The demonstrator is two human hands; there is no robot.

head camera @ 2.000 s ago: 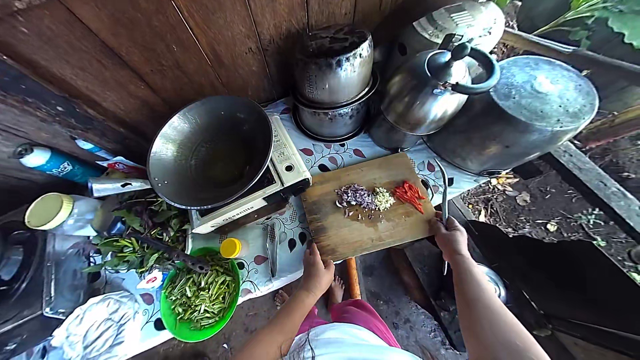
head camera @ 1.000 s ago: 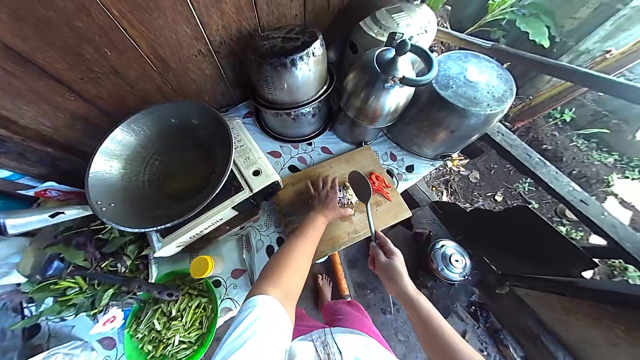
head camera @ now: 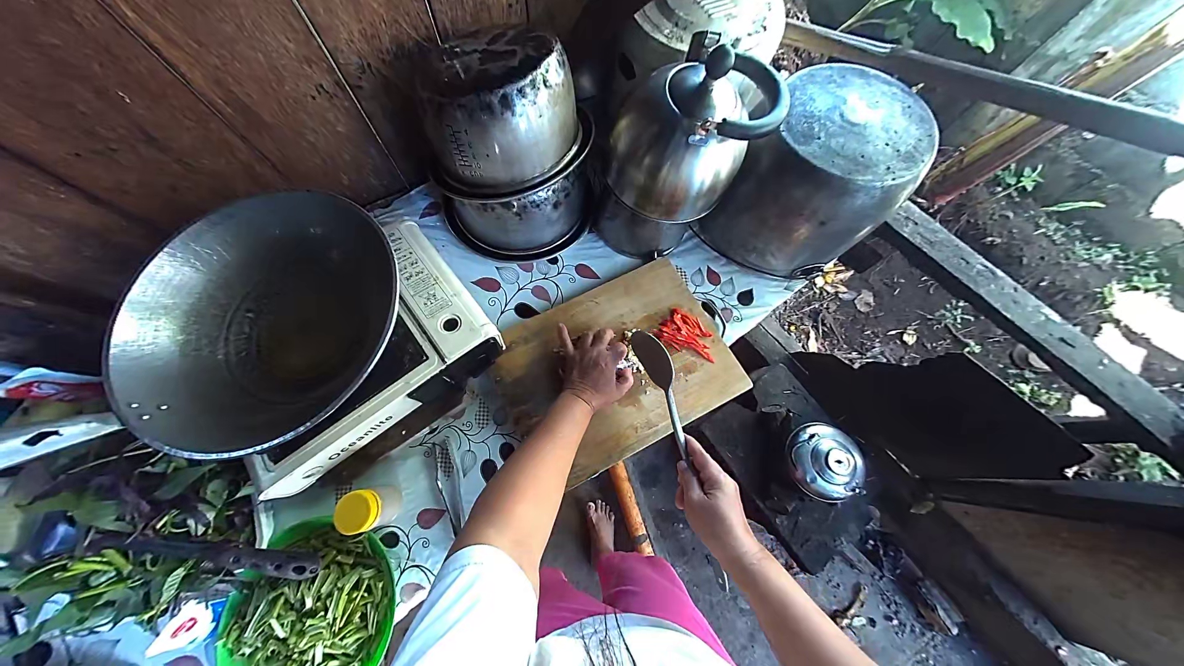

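On the wooden cutting board (head camera: pixel 684 398), my left hand (head camera: pixel 592 368) is spread low over the chopped onion and garlic (head camera: pixel 632 361), mostly covering them. My right hand (head camera: pixel 710 490) grips the handle of a metal ladle (head camera: pixel 655 359), whose bowl rests by the right side of that pile. Sliced red chili or pepper (head camera: pixel 684 334) lies separately toward the board's right end. To the left, a large metal wok (head camera: pixel 259 324) sits on a portable gas stove (head camera: pixel 435 287). A little liquid shows in the wok's bottom.
Stacked pots (head camera: pixel 509 120), a kettle (head camera: pixel 680 139) and a large lidded pot (head camera: pixel 832 166) stand behind the board. A green basin (head camera: pixel 387 573) of cut green vegetables, a yellow-lidded jar (head camera: pixel 358 511) and leafy greens (head camera: pixel 139 499) are at lower left. A small lidded pot (head camera: pixel 826 462) sits lower right.
My left hand has moved from the board's near edge onto the chopped pile. The ladle, lying at the board's right side earlier, is now in my right hand over the board.
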